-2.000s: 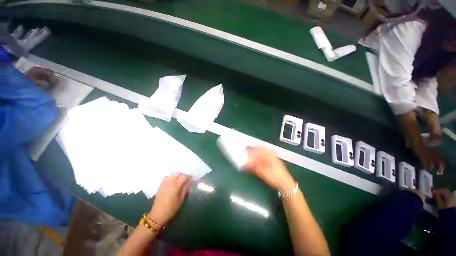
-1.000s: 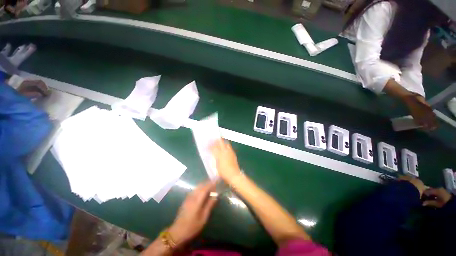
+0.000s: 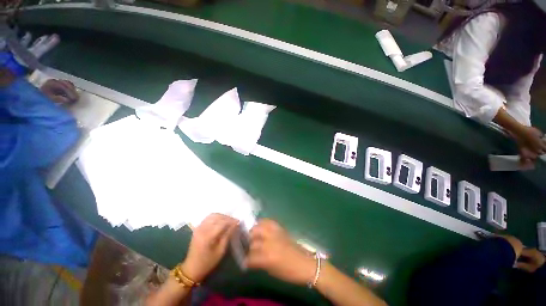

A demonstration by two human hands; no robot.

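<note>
My left hand and my right hand are close together at the lower right corner of the stack of wrapping sheets. My right hand grips a blurred, pale narrow device between the hands. My left fingers are closed at a sheet's corner beside it; the exact hold is partly hidden. Three wrapped units with pointed corners, one of them at the right, lie along the pale edge strip. A row of several white devices with dark windows lies on the green lane.
A person in blue is at the left beside a pale board. A dark sleeve reaches in at the lower right. A person in white sleeves is across the line. White cylinders lie on the far green surface.
A third wrapped unit now lies right of the other two, out of my hands. The nearby device row has one fewer. My right hand has come down beside my left at the stack's corner.
</note>
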